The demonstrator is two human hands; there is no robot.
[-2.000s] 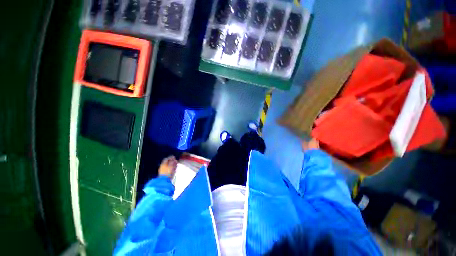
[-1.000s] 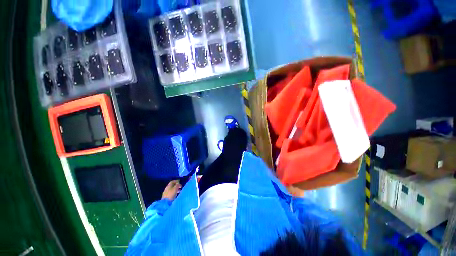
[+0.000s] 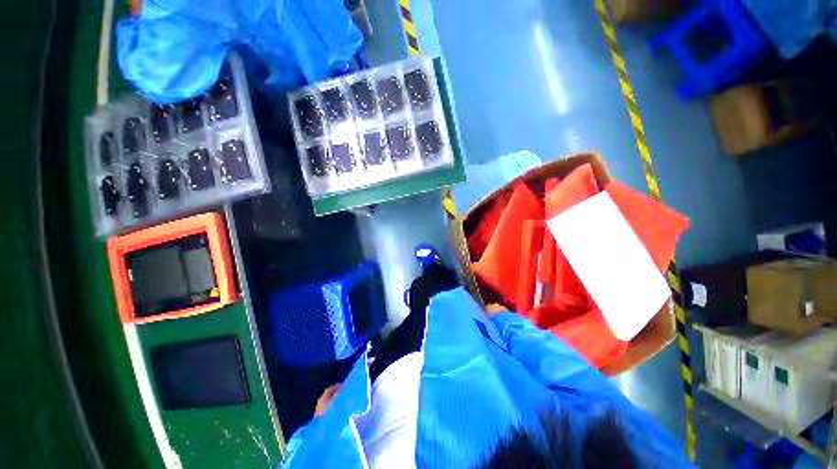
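The open brown carton (image 3: 654, 342) is right of centre, full of tilted orange-red trays (image 3: 514, 243) with a white sheet (image 3: 610, 266) on top. My right hand (image 3: 496, 310) shows only as a small patch at the carton's near left rim; its fingers are hidden, so its hold is unclear. My left hand (image 3: 327, 400) is small and partly covered by the smock, below the blue stool (image 3: 312, 316); what it holds, if anything, cannot be seen.
On the green bench (image 3: 225, 440) lie a framed orange-red tray (image 3: 223, 261) with a dark device and a black panel (image 3: 200, 373). Clear blister trays (image 3: 179, 174) are beyond; another sits on a green stand (image 3: 390, 196). A person in blue (image 3: 275, 41) leans in. Boxes (image 3: 789, 293) stand far right.
The view has turned and shifted; the carton now appears nearer the centre. The other person has come further into view. The white, red-edged thing beside my left hand is out of sight.
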